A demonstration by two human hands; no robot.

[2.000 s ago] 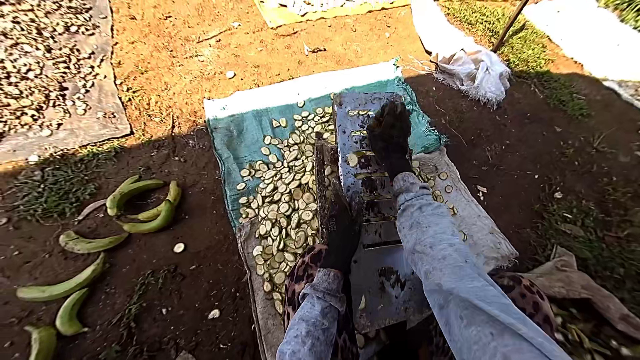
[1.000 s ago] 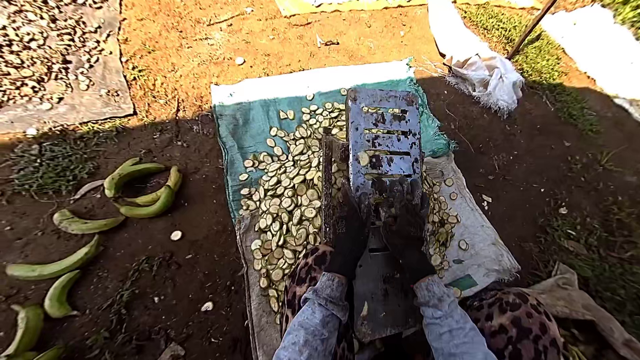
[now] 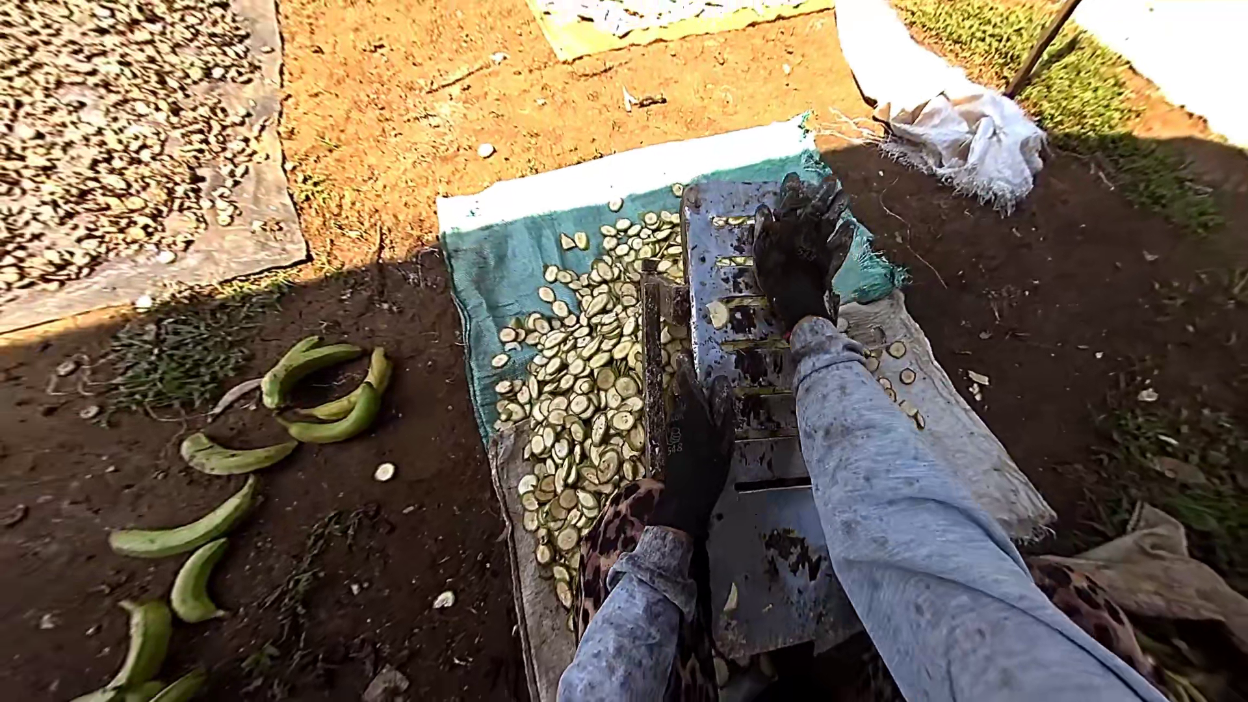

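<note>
A metal slicer board point(image 3: 770, 556) with slots across it slants away from me over a spread sack. My left hand point(image 3: 697, 439), in a dark glove, grips its wooden side frame point(image 3: 655, 361). My right hand point(image 3: 799, 244), also in a dark glove, lies on the upper part of the board with its fingers spread; whether something is under the palm is hidden. One pale slice point(image 3: 719, 314) sticks to the metal between the hands. Many round slices, apparently of green banana or plantain, point(image 3: 585, 390) are heaped left of the board, on the green sack point(image 3: 478, 283).
Several green bananas or plantains point(image 3: 219, 453) lie on the soil at the left. Beyond them is a sheet point(image 3: 258, 229) covered with drying pieces. A crumpled white sack point(image 3: 975, 136) and a stick point(image 3: 1041, 49) are at the upper right, a brown cloth point(image 3: 1150, 565) at the lower right.
My right hand was at the far part of the board, came back to its middle near my left hand, and is now at the far part again. My left hand has stayed at the side frame.
</note>
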